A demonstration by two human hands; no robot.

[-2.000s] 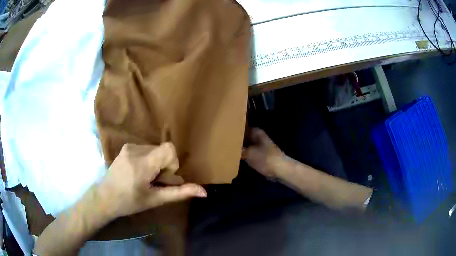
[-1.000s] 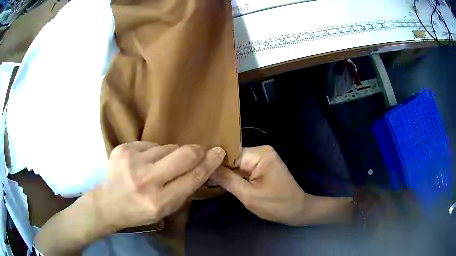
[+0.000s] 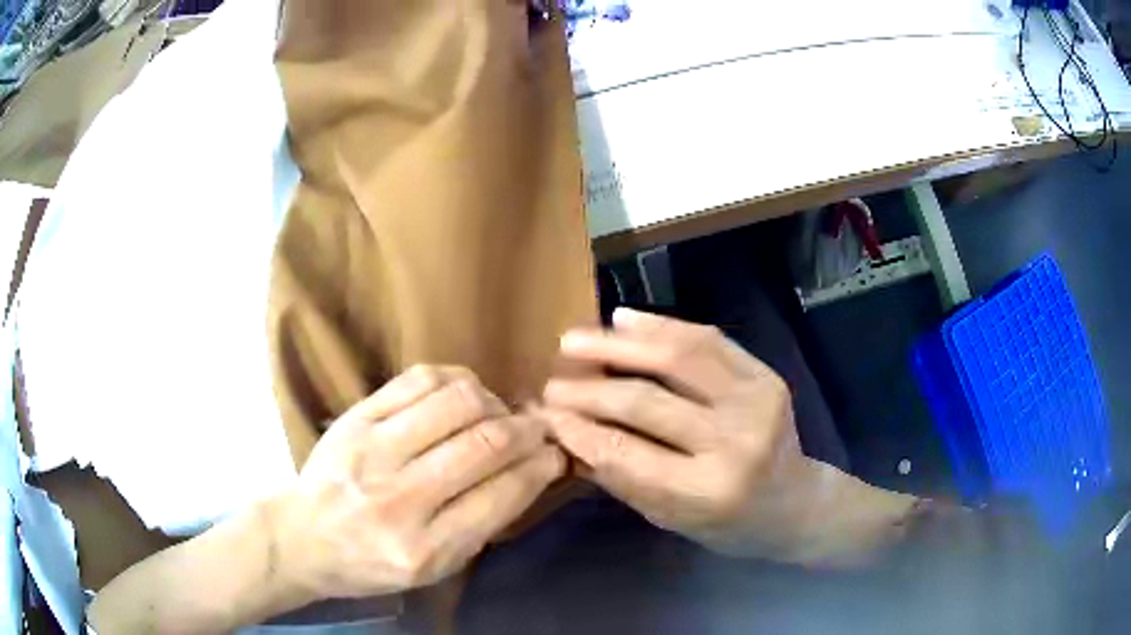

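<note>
A brown fabric panel [image 3: 459,211] hangs from the white table over its front edge towards my lap, with folds down its left part. White fabric [image 3: 149,285] lies along its left side. My left hand [image 3: 428,478] pinches the panel's lower edge. My right hand [image 3: 682,434] is beside it, with thumb and fingertips at the lower right corner of the panel, meeting my left fingertips. The corner itself is hidden behind the fingers.
The white table [image 3: 794,118] has a wooden front edge. Black cables [image 3: 1067,87] hang at its far right. A blue plastic crate [image 3: 1023,385] stands at the right. A white bar with a red item is under the table. Brown pieces lie at the far left.
My right hand has come from behind the panel's right edge to its lower corner and now lies more over its front. My left hand has moved right along the lower edge to meet it.
</note>
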